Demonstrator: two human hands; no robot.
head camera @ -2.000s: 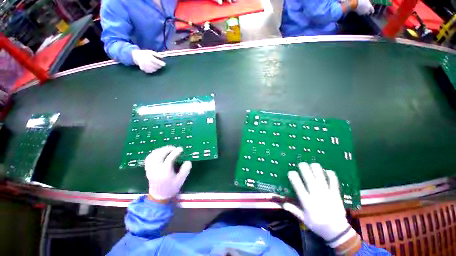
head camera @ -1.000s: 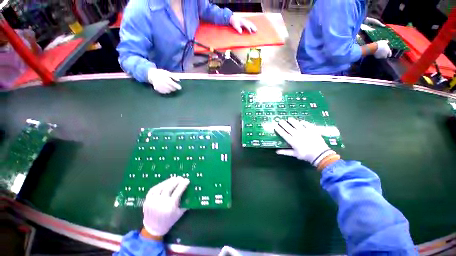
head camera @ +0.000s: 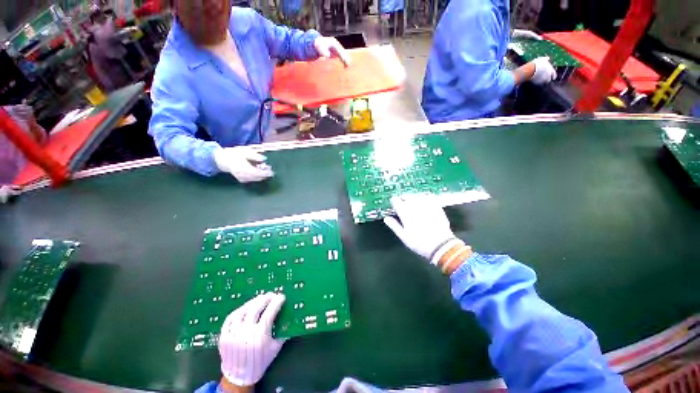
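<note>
A large green circuit board (head camera: 269, 269) lies on the conveyor belt in front of me, left of centre. My left hand (head camera: 249, 338), in a white glove, grips its near edge, with fingertips on the top face. A second green circuit board (head camera: 411, 173) is farther away, right of centre, near the belt's far side, with bright glare on its top. My right hand (head camera: 424, 229), gloved and reaching forward, holds its near edge. The undersides of both boards and what is under my palms are hidden.
The green belt (head camera: 537, 253) bends across the view. Another board (head camera: 34, 295) is at the left and one (head camera: 685, 150) at the far right. Across the belt, a person in blue (head camera: 211, 96) has a gloved hand over the belt edge. Another person (head camera: 468, 65) handles a board. An orange-brown rack (head camera: 679, 382) shows bottom right.
My right hand has moved from the top of its board to the near edge, and that board has turned slightly. The co-worker's hand at the belt has opened. My view has shifted.
</note>
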